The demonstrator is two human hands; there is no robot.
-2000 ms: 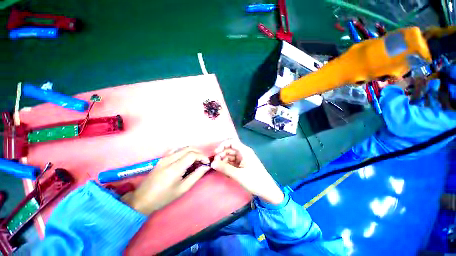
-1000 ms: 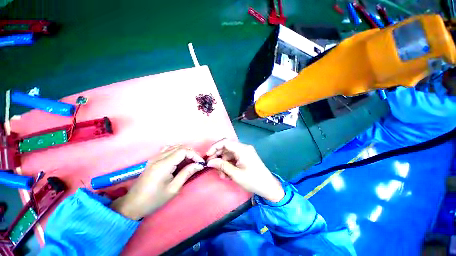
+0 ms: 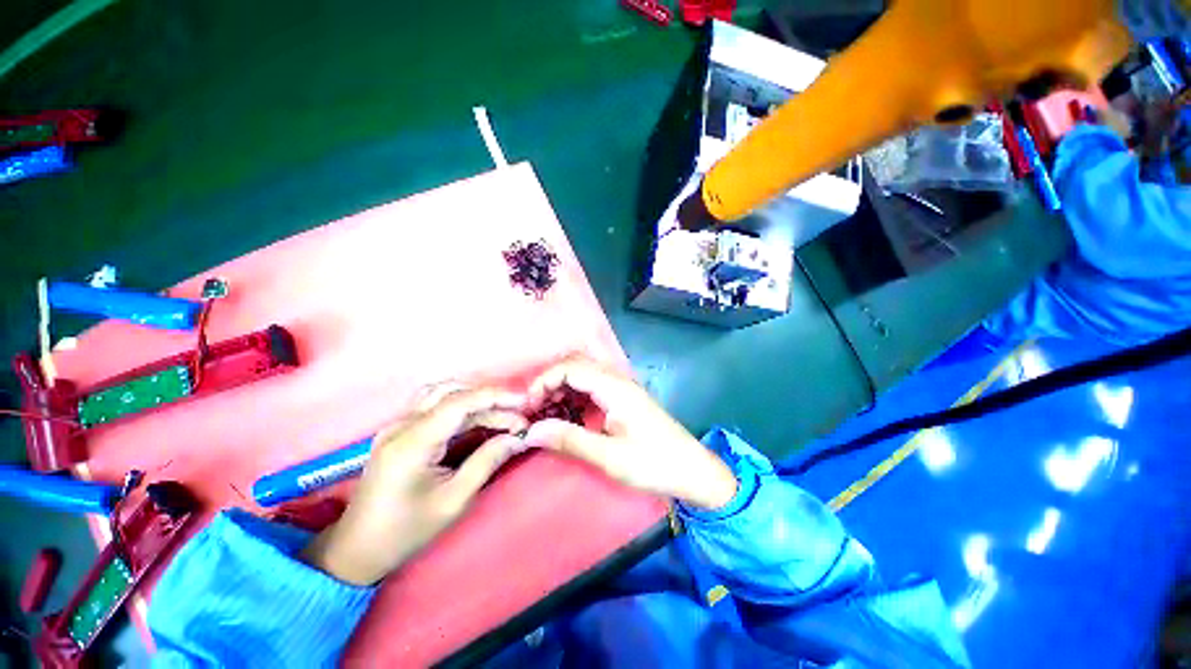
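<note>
My left hand and my right hand meet over the pink foam mat, fingertips together on a tiny dark part that is mostly hidden. A dark red housing shows between and under the fingers. A blue battery pack lies left of my left hand, its right end hidden by that hand. A pile of small dark parts lies on the mat beyond my hands.
Red housings with green boards and blue packs lie at left. A yellow-orange driver hangs over the white and black screw feeder. Another worker's blue sleeve is at right. A dark cable crosses the lower right.
The driver has swung about in view, and its tip is now over the feeder. My right fingers are more curled, with more dark red showing beneath them. The whole view has shifted slightly.
</note>
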